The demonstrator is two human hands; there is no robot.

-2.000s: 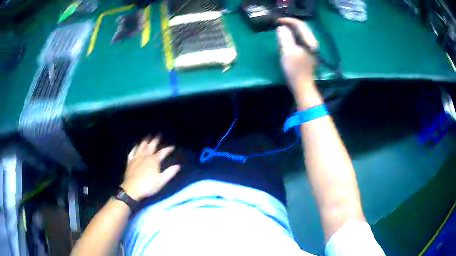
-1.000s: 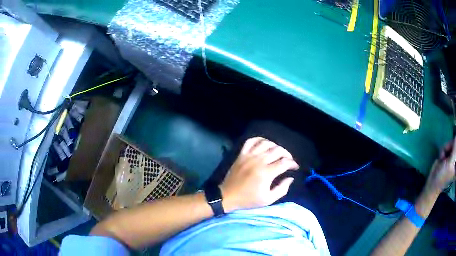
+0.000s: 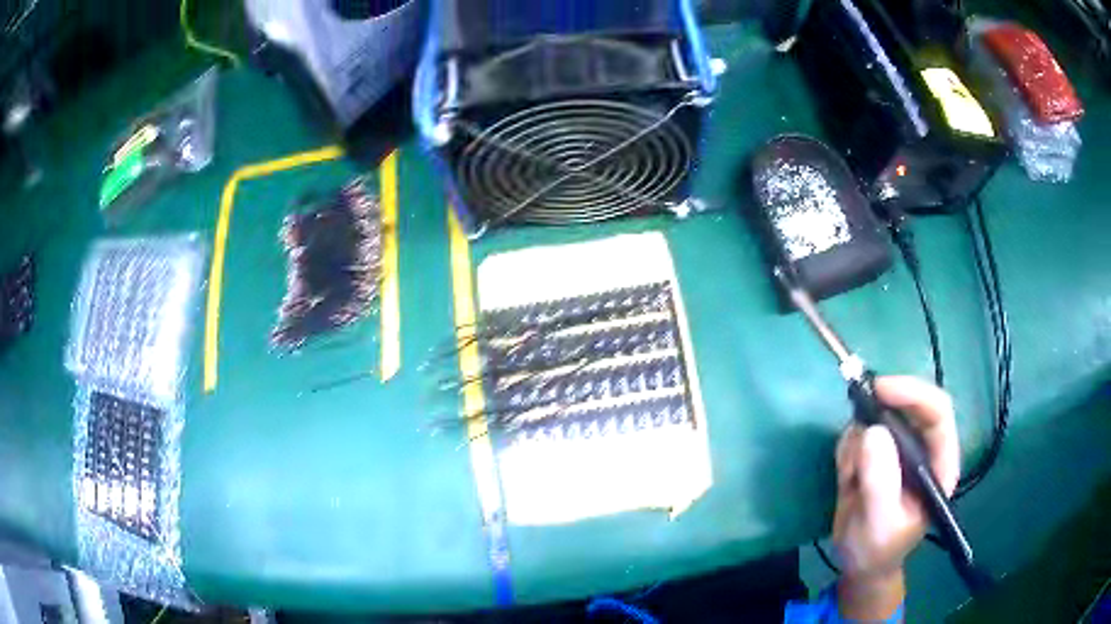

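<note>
My right hand [image 3: 887,488] holds the black handle of the soldering iron [image 3: 899,439] at the lower right. The iron's silver barrel points up and left, with its tip at the lower left edge of the black tray [image 3: 843,256] of silvery bits. The cream board holder [image 3: 591,482] lies in the middle with several dark rows of boards [image 3: 585,366]. Thin dark wires stick out past its left side over the yellow tape. My left hand is not in view.
A fume fan [image 3: 573,159] stands behind the holder. A dark component pile [image 3: 329,262] lies left between yellow tapes. Bubble wrap [image 3: 137,317] with spare boards [image 3: 124,463] is at far left. A black station [image 3: 938,171] and cords [image 3: 993,329] are at right.
The view has swung from the bench's lower left to the mat and lifted. My left hand has left the picture. My right hand now shows clearly with the iron at the tray.
</note>
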